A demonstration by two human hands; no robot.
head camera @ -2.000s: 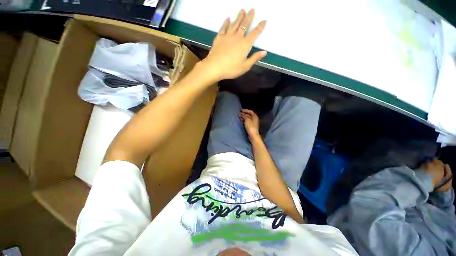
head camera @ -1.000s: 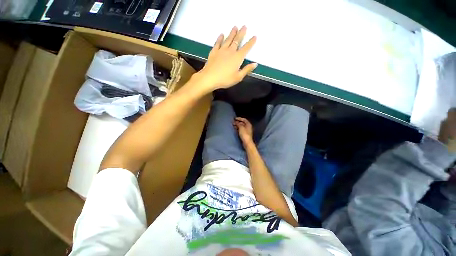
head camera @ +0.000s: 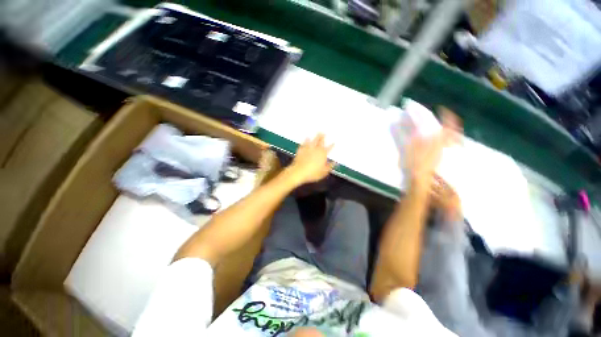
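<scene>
The open carton (head camera: 148,108) stands at the left against the bench. Pale bagged units (head camera: 174,164) with dark parts lie at its far end, beside a white sheet (head camera: 125,250). My left hand (head camera: 313,160) rests on the green bench edge, empty, fingers somewhat spread. My right hand (head camera: 425,155) is over the bench at a pale, pinkish bagged item (head camera: 420,118). It is blurred, so I cannot tell if the fingers grip it.
Black printed sheets (head camera: 191,66) lie on the bench behind the carton. White sheeting (head camera: 329,108) covers part of the bench. A metal post (head camera: 418,56) rises at the back. A neighbour's hand (head camera: 445,195) and grey sleeve are close to my right arm. White paper (head camera: 547,43) is at the upper right.
My right hand has risen from my lap and reached out over the bench. My left hand stays at the bench edge. The view has shifted, showing more of the bench's far side.
</scene>
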